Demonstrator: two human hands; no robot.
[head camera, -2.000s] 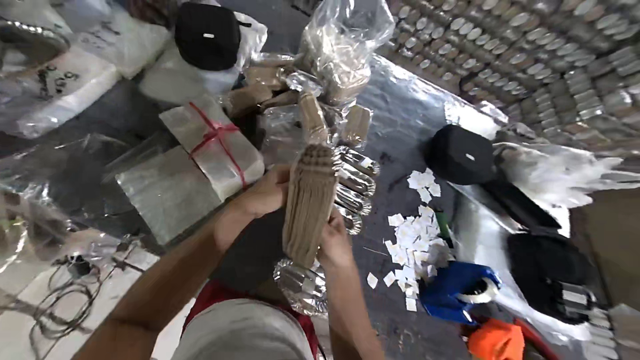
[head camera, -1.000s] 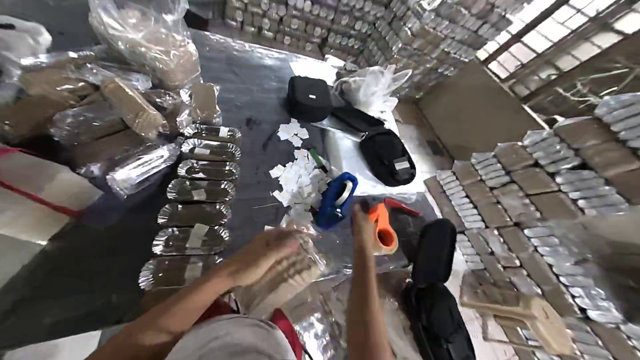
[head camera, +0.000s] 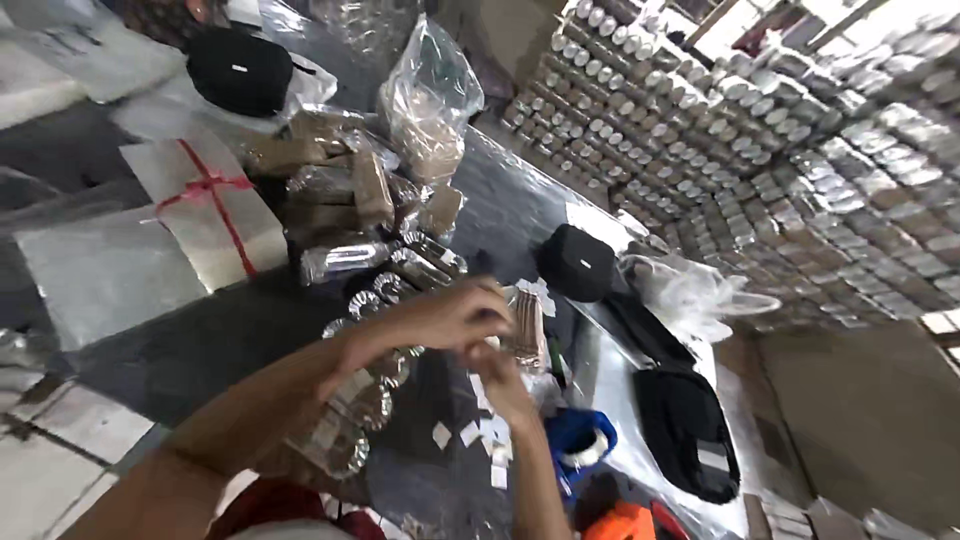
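Observation:
My left hand (head camera: 469, 311) and my right hand (head camera: 499, 375) come together above the dark table, both blurred, so what lies between the fingers cannot be made out. Just right of them is a stack of brown ridged pieces (head camera: 528, 326), lying over small white paper labels (head camera: 486, 435). Several shiny wrapped bundles with fluted ends (head camera: 367, 401) stand in a row beneath and left of my left forearm. A blue tape dispenser (head camera: 577, 442) with a pale roll is right of my right forearm.
Wrapped brown bundles (head camera: 341, 172) and a clear plastic bag (head camera: 427, 127) lie beyond. At the left is a paper packet tied with red string (head camera: 217, 210). Black cases (head camera: 577, 262), an orange tool (head camera: 621, 523) and a white plastic bag (head camera: 686, 292) lie right. Stacked bundles (head camera: 750, 157) rise behind.
The brown ridged stack, held in both hands two seconds ago, now lies on the labels beside them. My hands have come together. The view has swung round between frames.

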